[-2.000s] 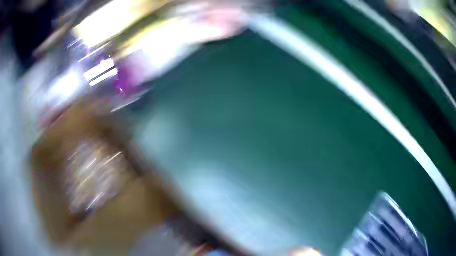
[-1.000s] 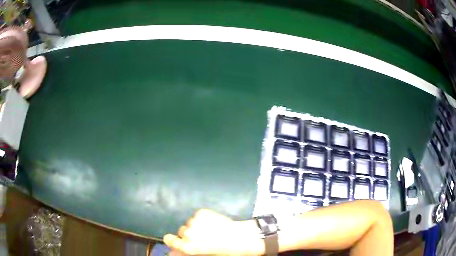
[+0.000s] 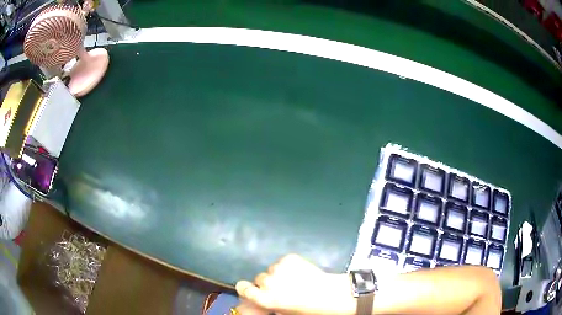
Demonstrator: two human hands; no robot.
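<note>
A white-edged lens tray lies at the right of the green bench, with rows of black-rimmed square lenses in its pockets. My right forearm, with a dark wristwatch, crosses in front of the tray's near edge. My right hand is at the bench's front edge, left of the tray, fingers curled; what it holds, if anything, is hidden. A bit of skin with a gold ring beside it, perhaps my left hand, is cut off by the bottom edge.
A pink fan, a gold-topped white box and a dark flat device stand at left. A carton with clear scraps is below the bench. Tweezers, white pieces and a dispenser are at right.
The view has swung slightly left since one second ago, so the fan and box show more fully and the tray sits further right. My right hand remains by the front edge.
</note>
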